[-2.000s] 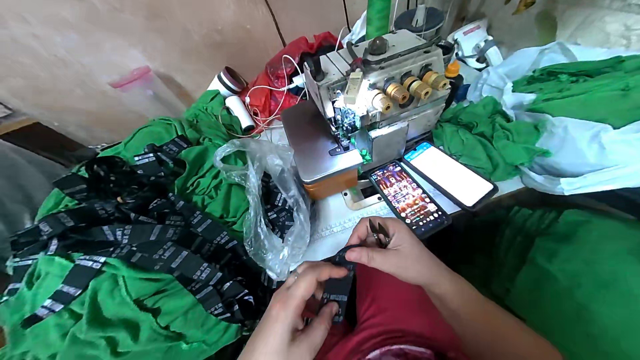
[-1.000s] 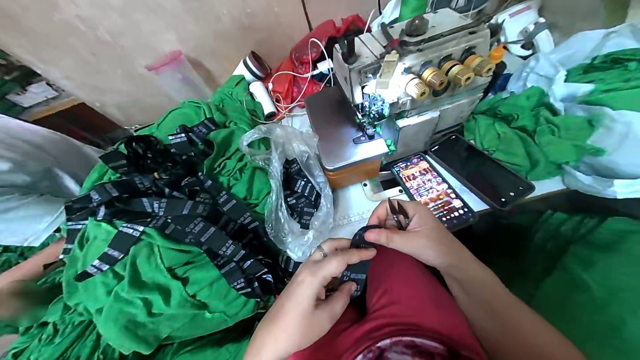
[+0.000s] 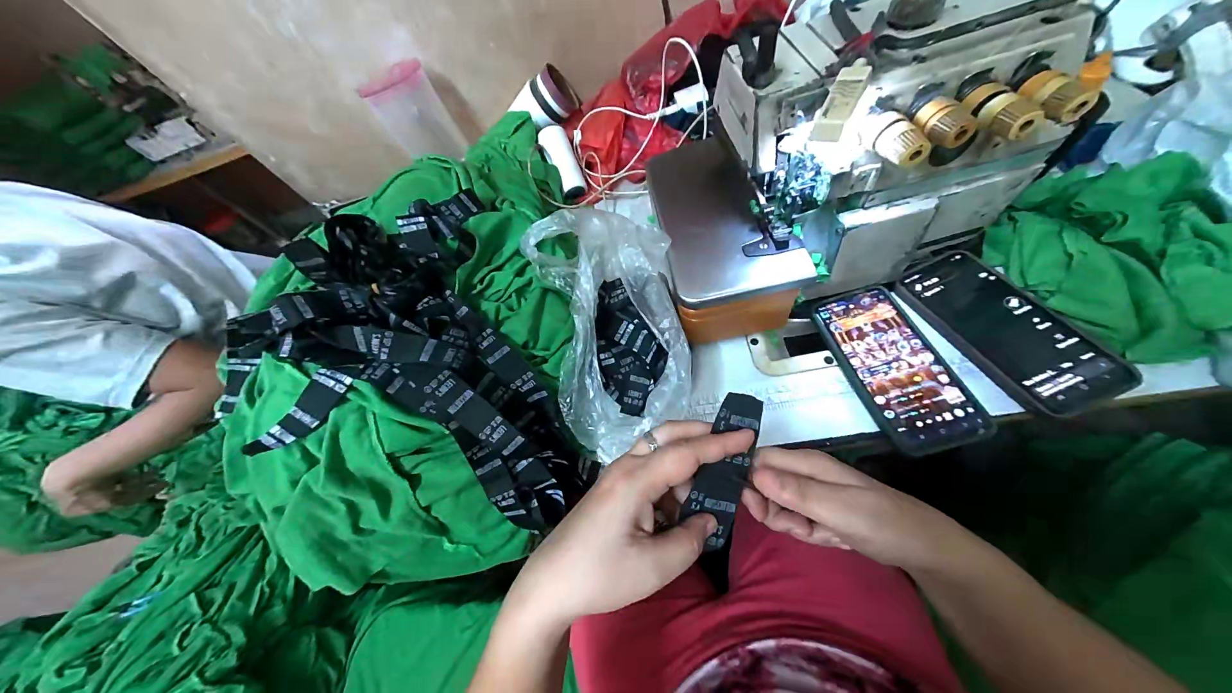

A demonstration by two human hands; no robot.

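Observation:
My left hand [image 3: 630, 529] pinches a black woven label strip [image 3: 724, 476] with printed white writing, held upright above my lap. My right hand [image 3: 818, 496] is at the strip's right edge, its fingers bent together; whether it holds the edge or a small tool is hidden. Just beyond lies a clear plastic bag [image 3: 577, 371] with cut black labels [image 3: 628, 346] inside. Left of the bag, long black label strips [image 3: 462, 395] lie tangled over a heap of green fabric [image 3: 375, 500].
An overlock sewing machine [image 3: 866, 207] with a metal plate [image 3: 722, 221] stands ahead. Two phones, one lit [image 3: 900, 366] and one darker [image 3: 1020, 332], lie at the table edge. Green cloth [image 3: 1116, 260] is at right. Another person's arm [image 3: 144, 423] reaches over fabric at far left.
The black strip, bunched in my fingers before, now stands extended upright. The dark metal tool seen at my right hand no longer shows. The other person's arm has come further into view.

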